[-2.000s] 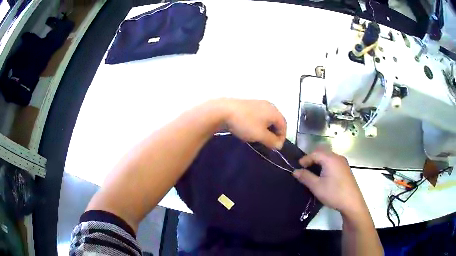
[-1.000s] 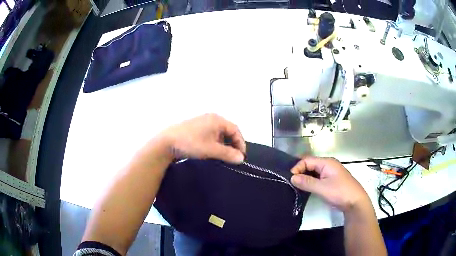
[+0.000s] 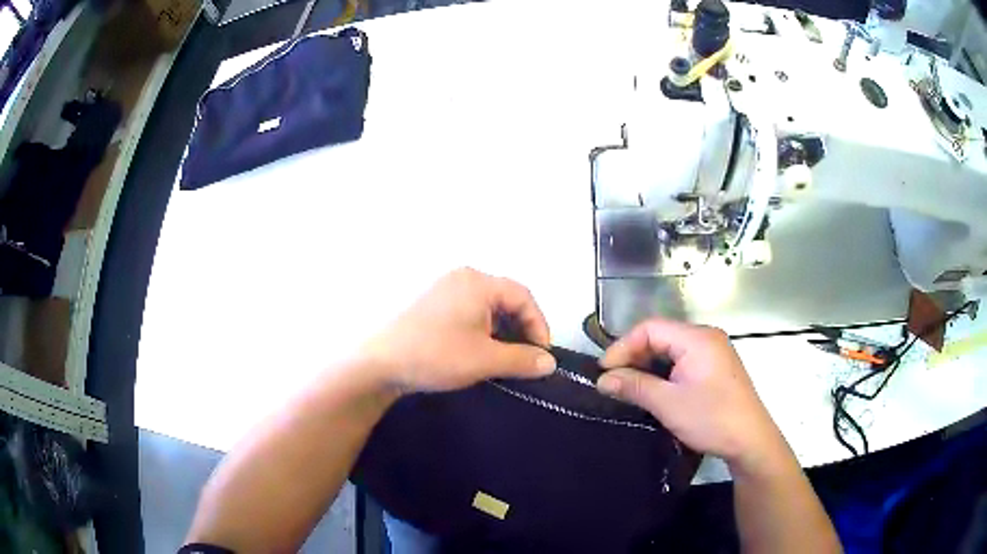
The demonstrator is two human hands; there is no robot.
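A dark pouch body lies at the table's front edge, its lower part cut off by the picture's edge. Its pale toothed zipper runs along the upper side, the two toothed edges apart. A small beige-gold label is on its face. My left hand pinches the upper edge beside the zipper with thumb and forefinger. My right hand pinches the same edge a little to the right. The fingers cover parts of that edge.
The white sewing machine stands right, with its metal bed plate. Orange-and-dark snips, a black cord and a brown patch lie right. Another dark pouch lies far left. Shelving stands at the left edge.
My left hand has moved right along the pouch edge, closer to my right hand. The zipper's toothed edges are spread differently. The camera view has shifted a little.
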